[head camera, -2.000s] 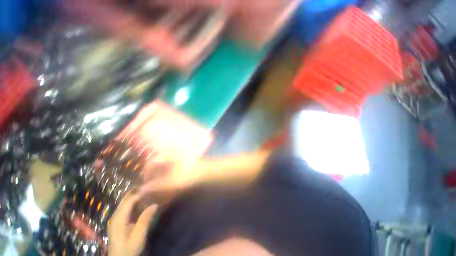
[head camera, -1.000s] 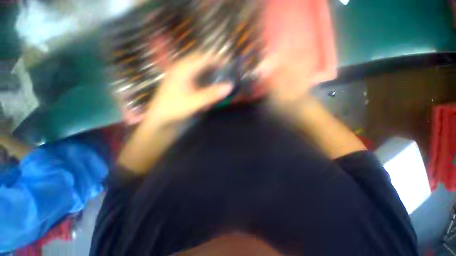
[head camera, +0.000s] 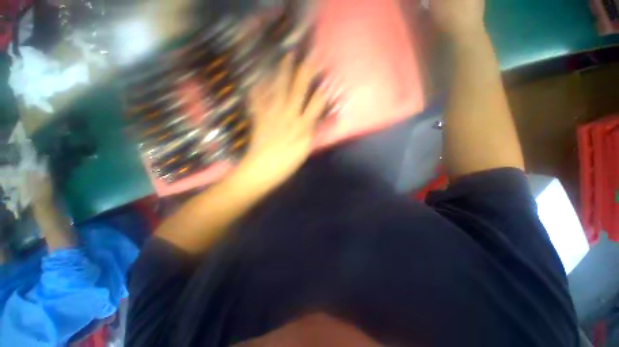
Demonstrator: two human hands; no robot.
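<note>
A pink-red tray (head camera: 390, 81) lies in front of me, tilted in view. Its left part holds blurred rows of black-and-silver parts with orange flecks (head camera: 183, 115); its right part shows bare pink-red plastic. My left hand (head camera: 282, 112) lies over the tray where the rows meet the bare part, fingers spread. Dark patches show between and beside its fingers; whether it holds a part is hidden by blur. My right hand (head camera: 460, 12) is beyond the tray's right side at the top edge, blurred and cut off, so its fingers and any hold cannot be seen.
The green bench (head camera: 536, 30) extends right and left of the tray. A person's blue sleeve (head camera: 61, 291) and forearm are at lower left, near whitish crumpled material (head camera: 47, 78). A bright white box-like object (head camera: 560, 220) and stacked red trays (head camera: 601, 176) are at right.
My right hand has moved from the tray's bare part up and right to the picture's top edge. My left hand has shifted right over the tray, its fingers now more spread. The view has shifted slightly.
</note>
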